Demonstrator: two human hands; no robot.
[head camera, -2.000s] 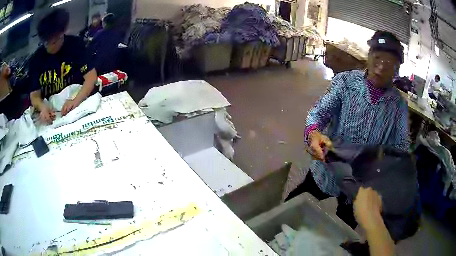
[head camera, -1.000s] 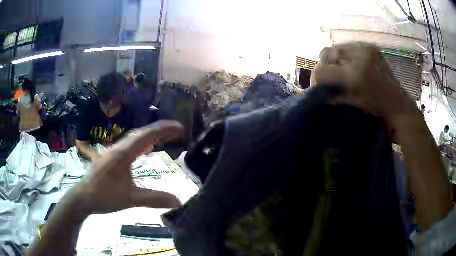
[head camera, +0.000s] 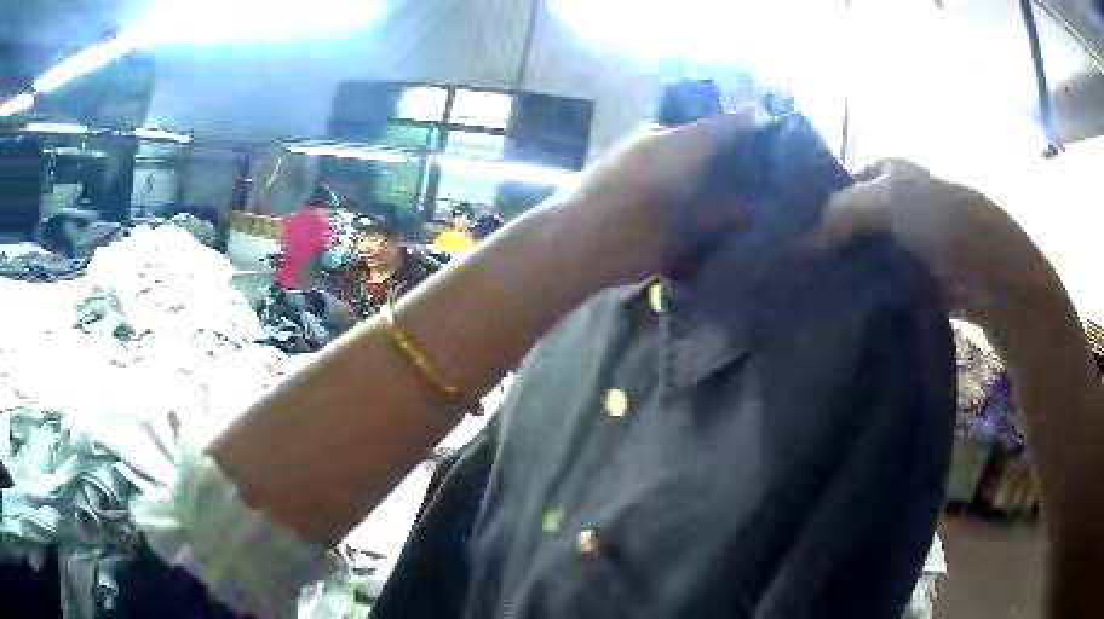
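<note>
A dark jacket (head camera: 726, 460) with a collar and gold metal buttons hangs raised in front of me and fills the middle and right of the view. My left hand (head camera: 690, 169) is at the collar, its fingers blurred and partly hidden by the dark cloth; a yellow bangle is on that wrist. My right hand (head camera: 890, 206) grips the jacket at its upper right, near the shoulder. The jacket's lower end runs out of the picture.
A large heap of pale grey-white garments (head camera: 170, 302) lies at the left. Several people, one in a pink top (head camera: 305, 246), are behind it. Part of a white table shows behind the jacket. Ceiling lights and windows are at the back.
The view has turned left. The jacket came from the person at the right and now hangs upright with its buttons showing. My left hand has moved from open and empty to the collar.
</note>
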